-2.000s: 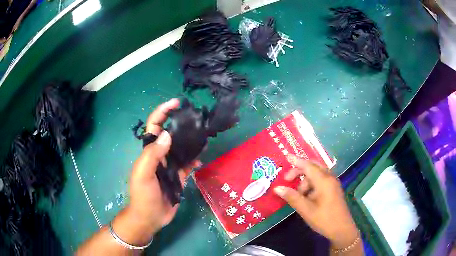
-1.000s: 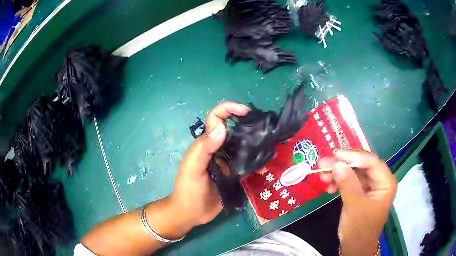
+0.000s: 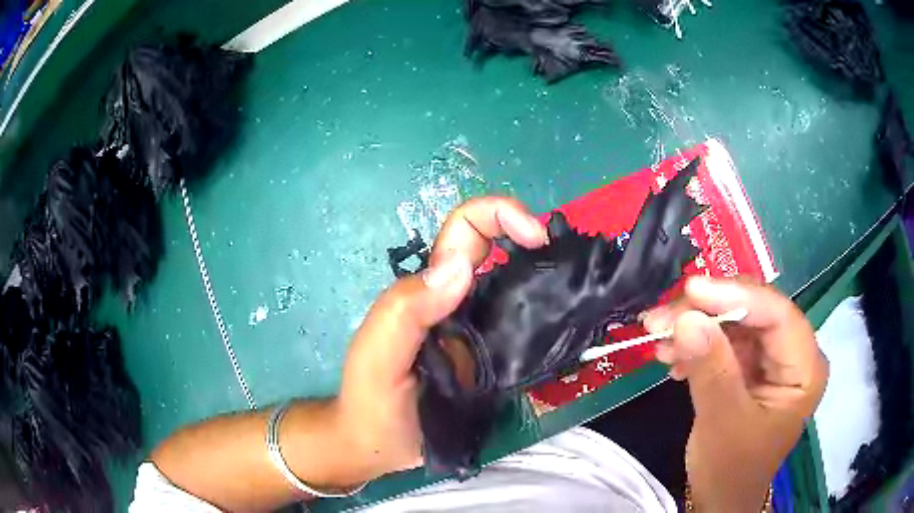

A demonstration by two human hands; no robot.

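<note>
My left hand [image 3: 426, 311] holds a glossy black hair piece [image 3: 551, 301] with jagged tips pointing up and right and a round opening near my palm. My right hand [image 3: 737, 351] pinches a cotton swab [image 3: 641, 342]. Its left tip is at the lower edge of the hair piece; I cannot tell if it touches. The red packet [image 3: 747, 235] lies on the bench beneath, mostly covered by the hair piece and my right hand. The whitish oval on the packet is hidden.
Black hair clumps [image 3: 165, 110] line the left side. More black pieces [image 3: 541, 40] lie at the far edge, with swabs [image 3: 683, 14] beside them, and at the upper right [image 3: 832, 45]. A small black scrap [image 3: 406, 257] lies left of my hand. A green crate [image 3: 897, 301] with white lining stands right.
My right hand has come to hold the swab and moved it from the whitish oval to the hair piece. My left hand has brought the hair piece right, over the packet. The view has shifted.
</note>
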